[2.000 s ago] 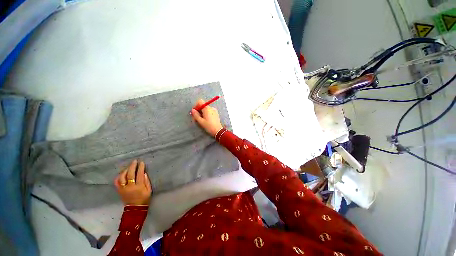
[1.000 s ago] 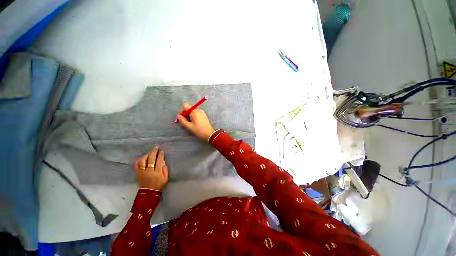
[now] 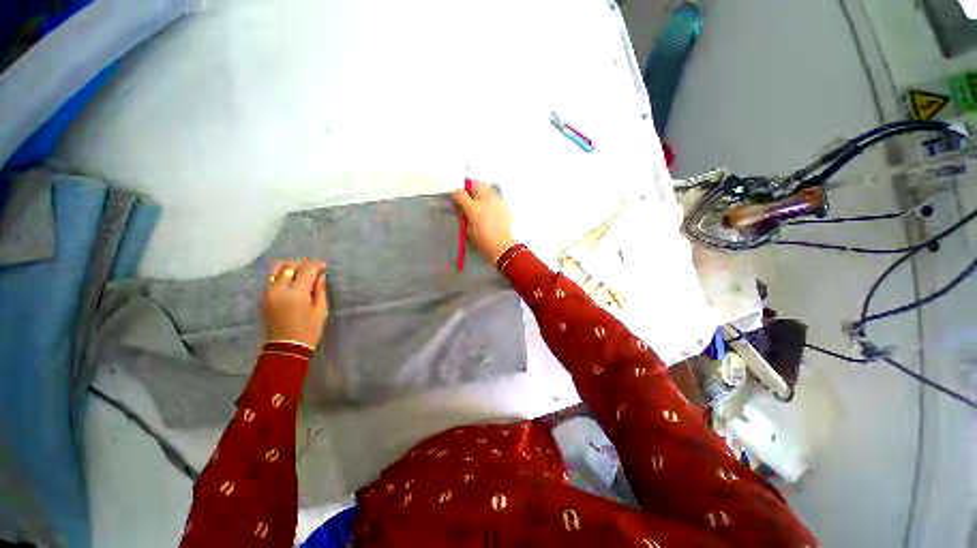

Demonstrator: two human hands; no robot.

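A grey cut panel (image 3: 375,252) lies flat on the white table, with a curved upper edge at its left and a long crease across it. My left hand (image 3: 295,300) lies on the panel near that curve, palm down and holding nothing visible. My right hand (image 3: 485,219) is at the panel's upper right corner, with a red pencil (image 3: 463,241) in it. The pencil's long end points down toward me over the cloth. The fingertips hide part of the corner.
A folded blue bundle (image 3: 54,321) lies at the left, a dark cloth strip (image 3: 139,431) below it. Small snips (image 3: 572,132) and a stained white cloth (image 3: 600,262) lie right of the panel. An iron (image 3: 750,214) with black cables stands at the table's right edge.
My right hand has moved from mid-panel to the upper right corner, and the pencil has turned to point toward me. My left hand has moved up from the lower panel toward the curved edge.
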